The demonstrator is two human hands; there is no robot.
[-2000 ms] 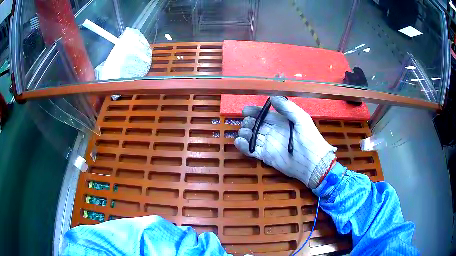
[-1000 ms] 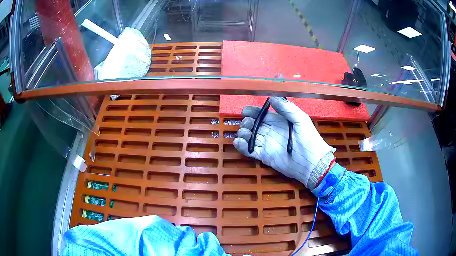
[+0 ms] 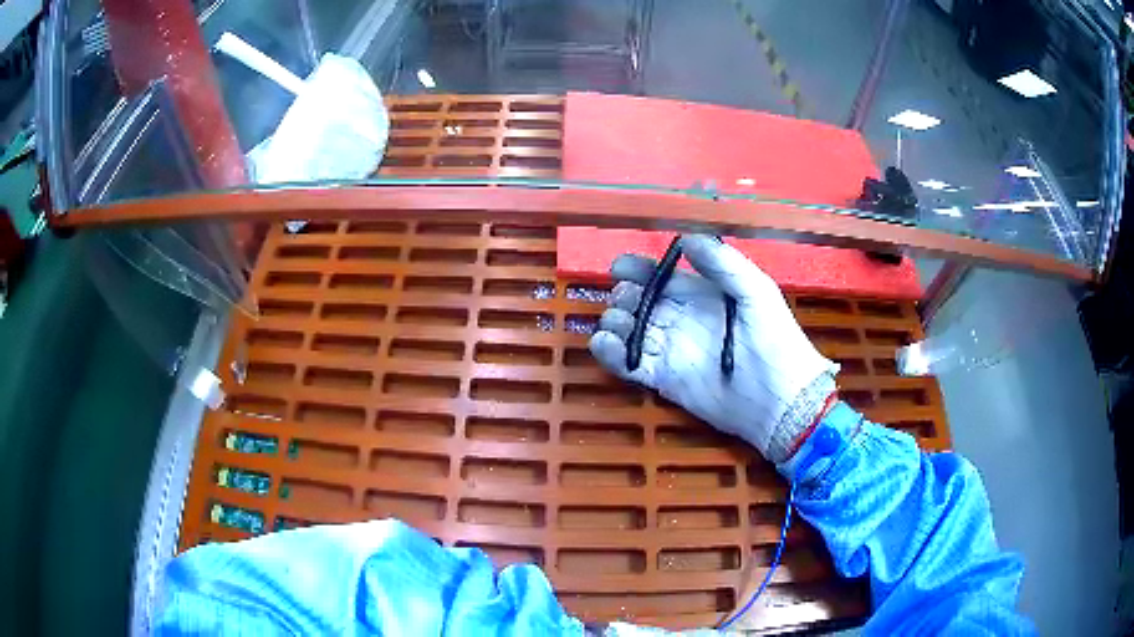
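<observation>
My right hand (image 3: 721, 336), in a whitish knit glove with a reddish band at the cuff, lies palm up over the slotted tray (image 3: 466, 423). It holds side cutters (image 3: 649, 305) by their black handles, one across the fingers and one by the thumb side. The jaws are hidden near the guard rail. My left hand is not visible; only its blue sleeve (image 3: 361, 579) crosses the bottom left, and the hand is cut off by the lower edge. Small green board pieces (image 3: 239, 480) lie in slots at the tray's left edge.
A clear guard with an orange-brown rail (image 3: 410, 203) crosses above the tray. A red block (image 3: 734, 156) lies at the back right, with a black object (image 3: 887, 193) at its end. A white bundle (image 3: 330, 125) sits back left. Silvery clippings (image 3: 572, 294) lie in slots. A blue cord (image 3: 781, 560) hangs from my right cuff.
The view has shifted slightly, so the tray and guard sit a little higher and further right. My right hand keeps the same hold on the cutters.
</observation>
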